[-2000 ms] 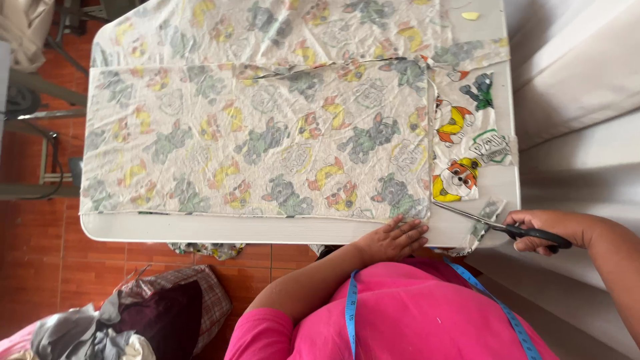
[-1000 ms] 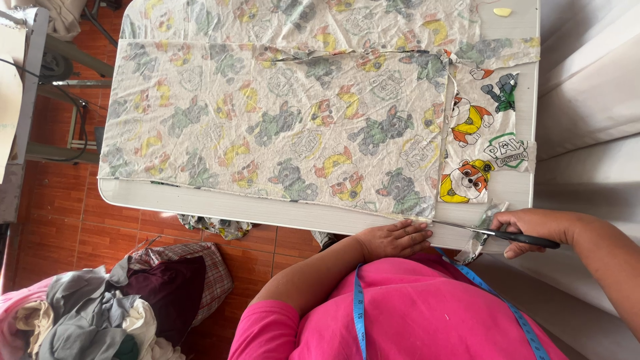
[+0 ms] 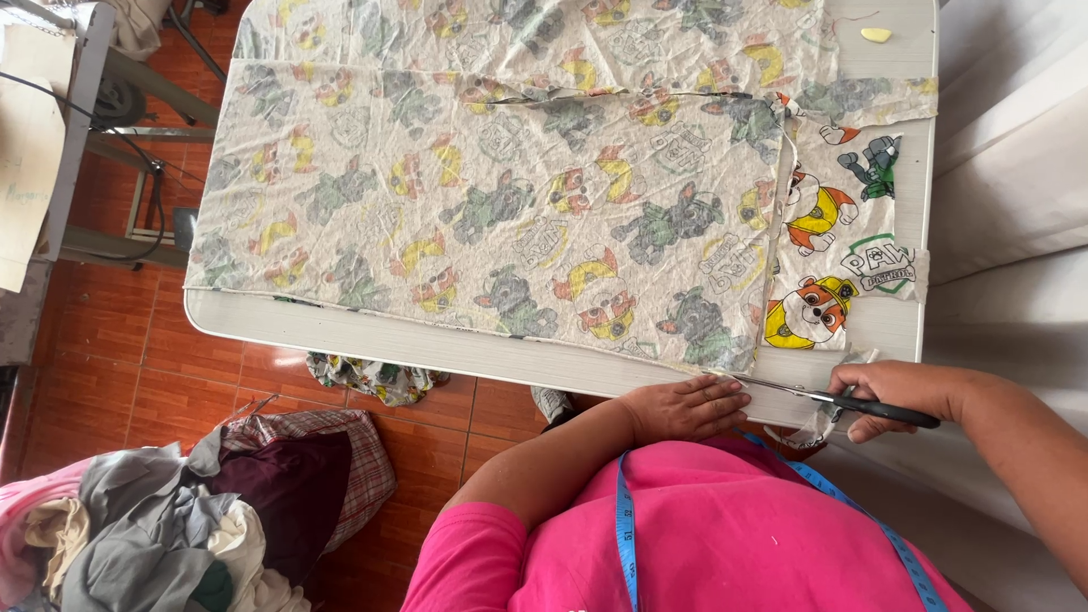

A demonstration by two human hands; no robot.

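Note:
Cartoon-dog print fabric (image 3: 493,212) lies spread with its faded side up on a white table (image 3: 357,327). At its right edge is a smaller piece of the same print (image 3: 812,246), bright side up. My right hand (image 3: 901,395) holds black-handled scissors (image 3: 880,410), their blades pointing left at the fabric's lower right corner. A narrow fabric scrap (image 3: 820,425) hangs by the scissors at the table edge. My left hand (image 3: 688,408) rests flat at the near edge, fingertips close to the blade tips. A blue measuring tape (image 3: 627,518) hangs over my pink shirt.
A yellow piece, perhaps tailor's chalk (image 3: 875,35), lies at the table's upper right. Piled cloths (image 3: 144,527) stand at lower left, and more printed fabric (image 3: 374,378) is under the table. A pale curtain (image 3: 1011,212) hangs at right; another table (image 3: 72,127) stands at left.
The scissors, angled down to the right two seconds ago, have come nearer my left hand and lie flatter, with their tips at the fabric corner. The view has shifted somewhat.

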